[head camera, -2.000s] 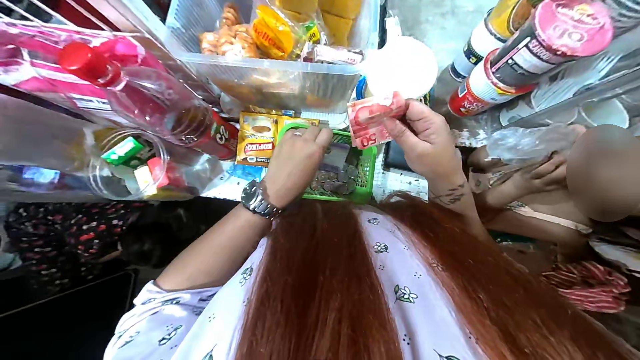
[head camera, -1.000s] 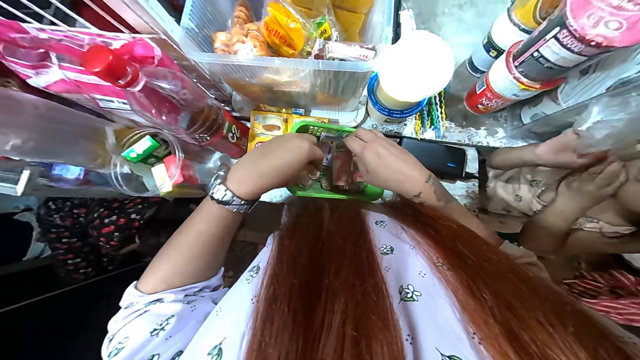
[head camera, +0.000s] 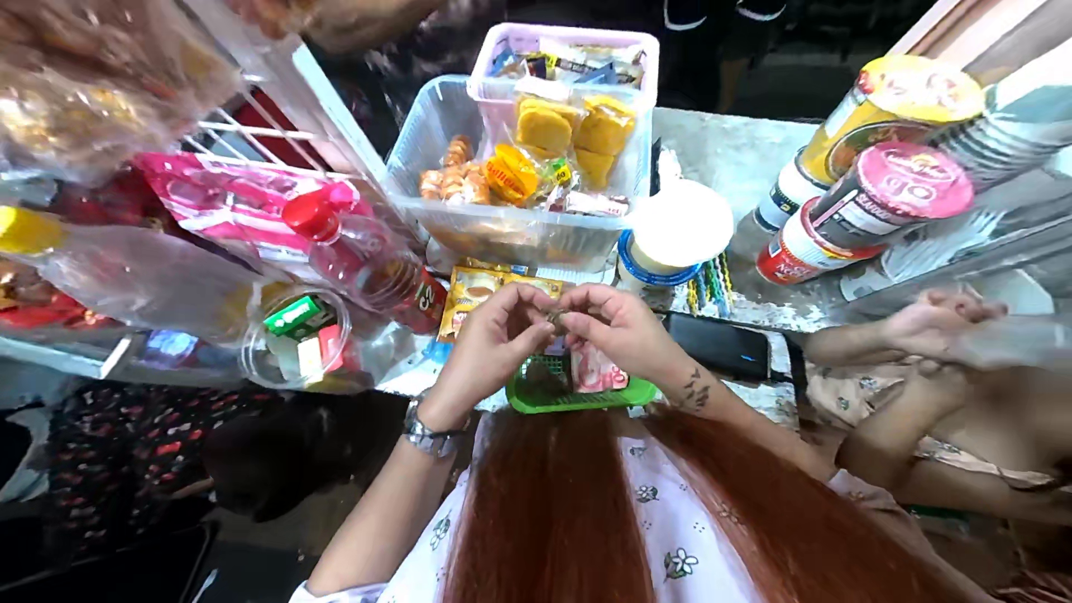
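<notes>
Both my hands meet above a green plastic basket (head camera: 582, 404) at the counter's near edge. My left hand (head camera: 507, 335) and my right hand (head camera: 615, 331) hold small objects between their fingertips that look like coins (head camera: 555, 319). In the basket lie a red banknote (head camera: 598, 373) on the right side and a dark heap, perhaps coins, on the left. Yellow coffee sachets (head camera: 469, 293) lie just beyond my left hand. A black power bank or phone (head camera: 720, 345) rests right of my right hand.
A clear bin (head camera: 519, 219) of packaged snacks stands behind, beside a white-lidded tub (head camera: 680, 226). A red-capped bottle (head camera: 368, 264) and a round clear container (head camera: 297, 339) are at left. Instant noodle cups (head camera: 892, 197) stand at right, near another person's hands (head camera: 938, 335).
The red banknote, in my right hand two seconds ago, is now in the basket. My hands have risen from inside the basket and come together over it. The view has shifted to show more counter.
</notes>
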